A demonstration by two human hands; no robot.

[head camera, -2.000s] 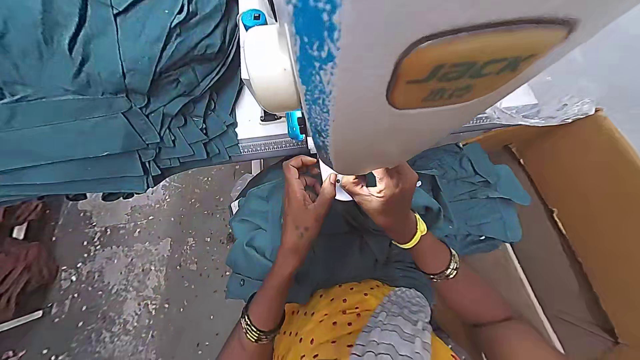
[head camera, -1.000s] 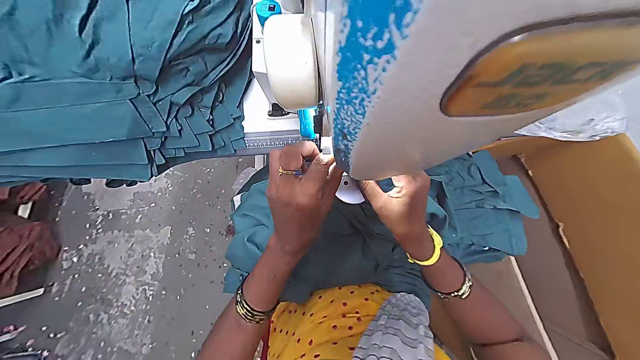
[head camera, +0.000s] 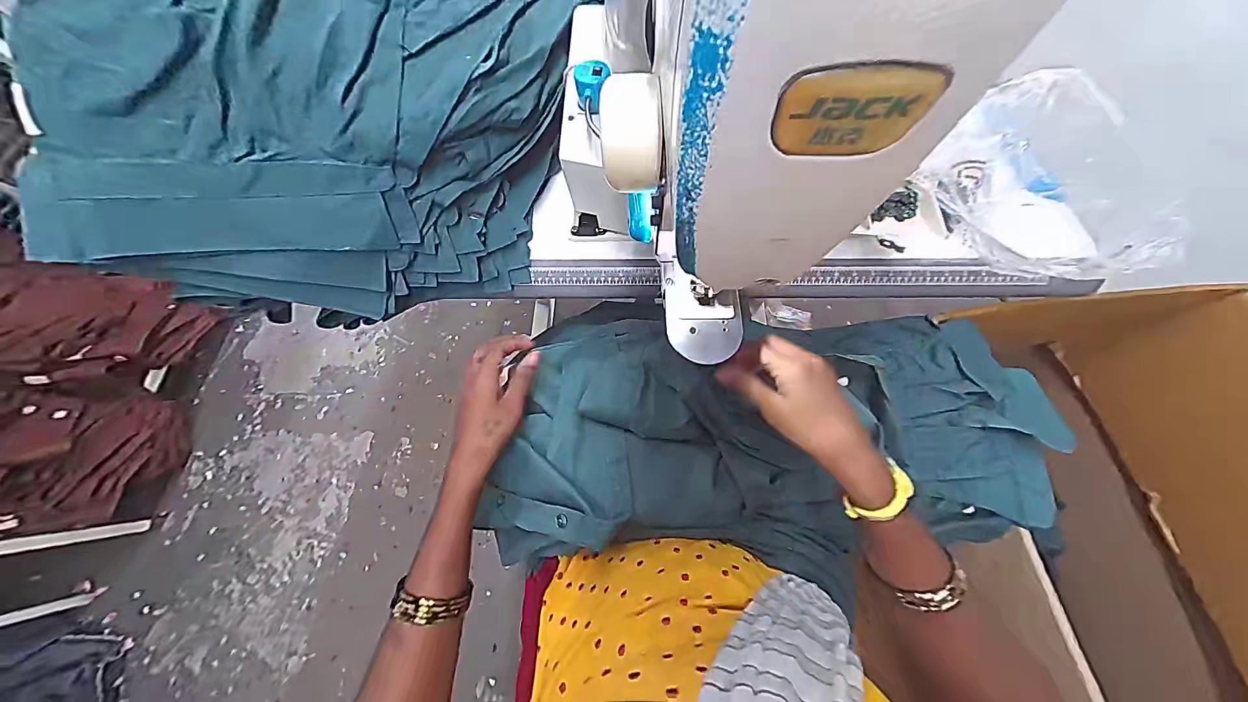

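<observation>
A teal garment (head camera: 673,429) with buttons lies over my lap, below the rounded metal work plate (head camera: 704,341) of a Jack sewing machine (head camera: 770,175). My left hand (head camera: 499,390) pinches the garment's left edge between thumb and fingers; a small dark item shows between them, too little to name. Right of the plate, my right hand (head camera: 795,390) is blurred, its fingers bent close to the cloth; whether they grip it I cannot tell. The machine's needle area sits just above the plate, with no cloth visible on the plate's rounded end.
Stacked teal garments (head camera: 214,214) cover the table at upper left, overhanging its ruler-marked edge (head camera: 907,283). Maroon garments (head camera: 88,390) lie at far left. A cardboard box (head camera: 1160,390) stands at right, and clear plastic wrap (head camera: 1063,195) rests behind the machine.
Both hands have come away from the machine's work plate, my left hand to the left and my right hand a little to the right. The plate is now uncovered. The view has shifted.
</observation>
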